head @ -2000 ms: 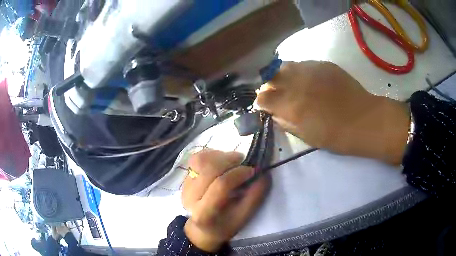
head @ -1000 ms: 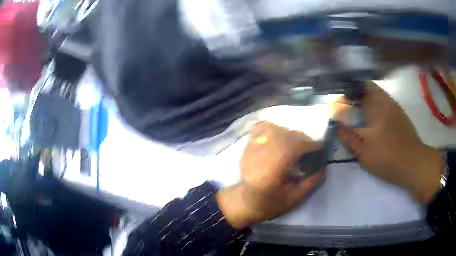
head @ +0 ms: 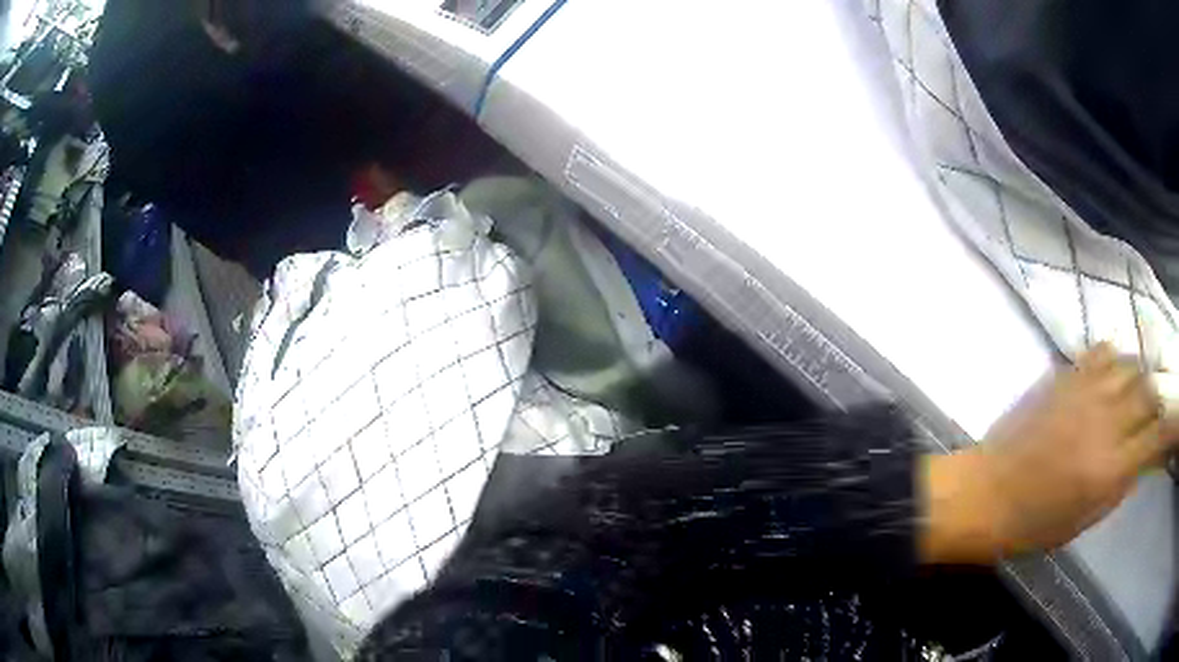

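My left hand (head: 1067, 453) is at the right edge of the view, over the white machine table near the quilted lining (head: 1034, 233). Its fingers are blurred and partly cut off by the picture's edge, so what they hold does not show. The dark shell cloth (head: 1073, 104) lies at the upper right along the lining. My right hand is out of the picture. Another white quilted lining bundle (head: 388, 414) with dark diamond stitch lines hangs below the table.
The table's ruler-marked edge (head: 724, 272) runs diagonally. A blue cord (head: 520, 54) crosses it at the top. Blue plastic (head: 657, 304) shows beneath the edge. Mixed cloth pieces (head: 142, 343) lie at the left.
The view has swung left and down, bringing the under-table bundle into view. The machine, the scissors and my right hand have left the picture. My left hand now appears at the right edge.
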